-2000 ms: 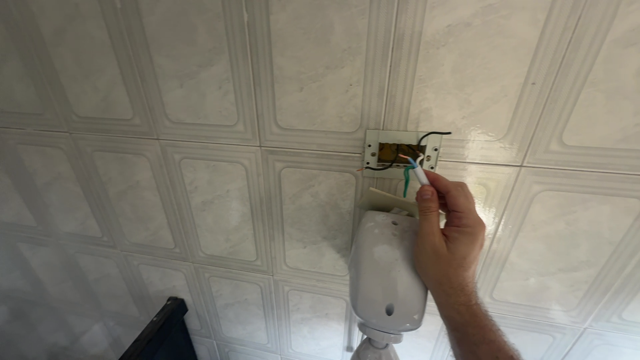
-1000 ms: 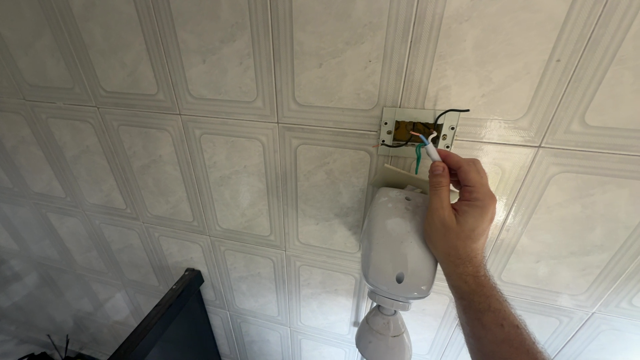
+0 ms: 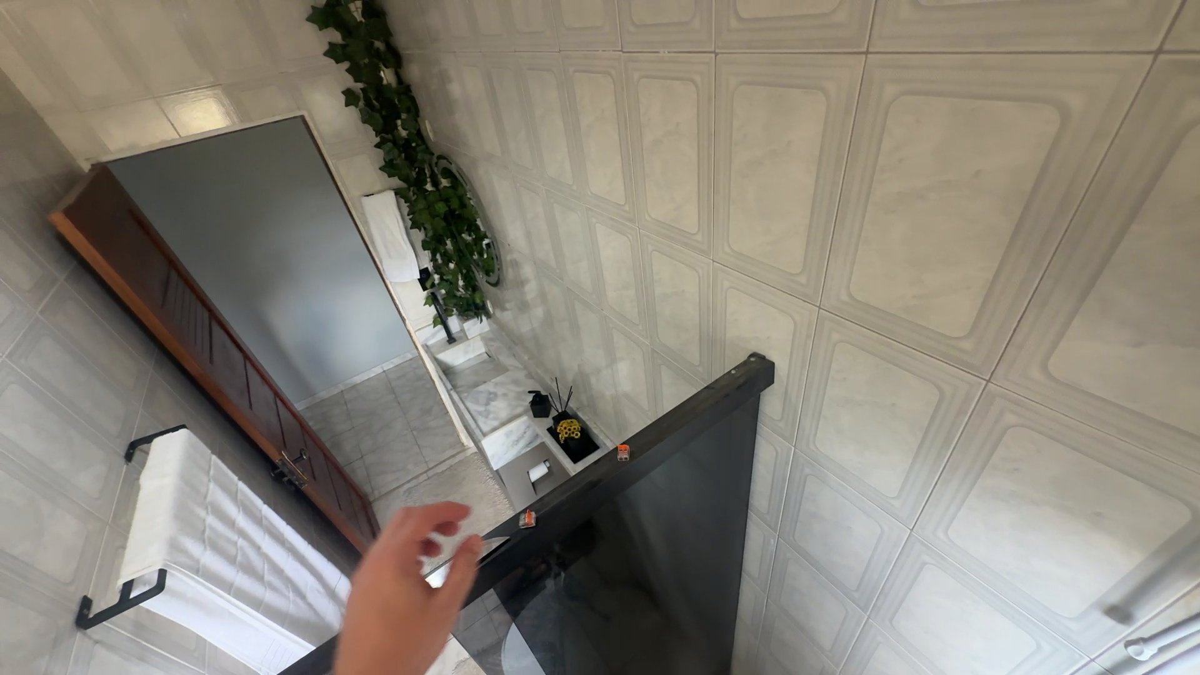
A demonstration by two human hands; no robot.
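Observation:
My left hand [image 3: 412, 581] is at the lower middle, over the black top rail [image 3: 675, 408] of a dark glass shower screen. Its thumb and fingers are apart and curved, with nothing plainly between them. Just right of the fingertips, a small wire connector with an orange lever [image 3: 527, 518] sits on the rail. Further up the rail sits a second orange and clear wire connector [image 3: 623, 452]. Beside the thumb a thin pale pointed thing [image 3: 492, 541] shows at the rail, too small to identify. My right hand is out of view.
A white towel [image 3: 225, 553] hangs on a black rack at left, near an open wooden door [image 3: 225, 366]. Beyond are hanging ivy [image 3: 403, 141], a marble counter [image 3: 502, 398] and a black tray with yellow flowers [image 3: 569, 429]. A tiled wall [image 3: 769, 178] runs along the right.
The view has swung far to the left. My right hand, holding a cable at the wall box earlier, has left the view, as has the box. My left hand has appeared by the rail.

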